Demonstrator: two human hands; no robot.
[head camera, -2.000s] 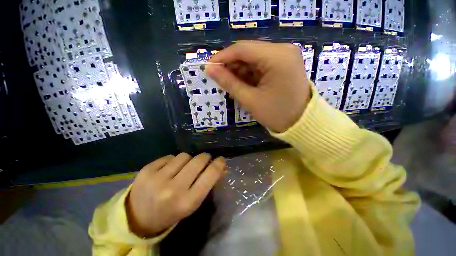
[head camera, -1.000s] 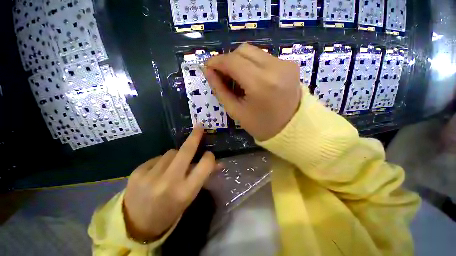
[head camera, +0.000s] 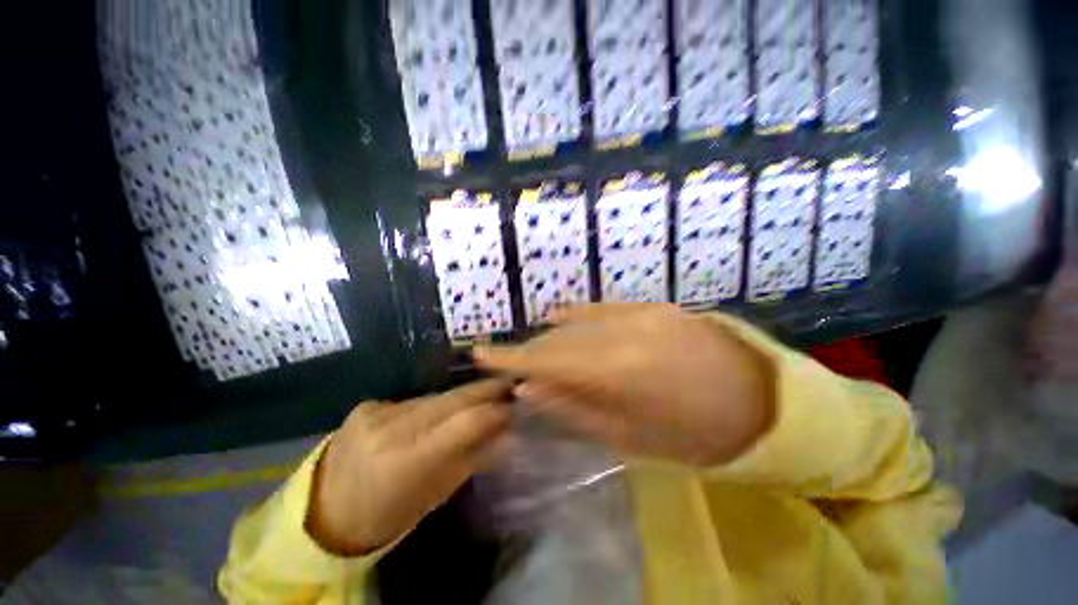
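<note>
A white dotted sheet (head camera: 469, 266) covers the front-left circuit board in the clear tray (head camera: 411, 278). Covered boards also fill the other pockets of that row, with gold and blue edges showing. My right hand (head camera: 662, 381) is blurred, palm down at the tray's front edge, with fingers pointing left. My left hand (head camera: 408, 464) is just left of it, and their fingertips meet or nearly meet. Blur hides whether either hand holds anything. A clear, glossy film (head camera: 544, 461) lies below the hands, over my lap.
Overlapping white dotted sheets (head camera: 213, 201) lie on the dark green mat (head camera: 355, 343) at the left. Another row of covered boards (head camera: 538, 83) is behind the front row. Dark shiny items (head camera: 36, 284) are at the far left edge. Something red (head camera: 857, 364) shows beyond my right sleeve.
My right hand has left the front-left sheet's top corner and come down towards me. My left fingertip has left that sheet's lower edge. The view has shifted, showing more of the back row.
</note>
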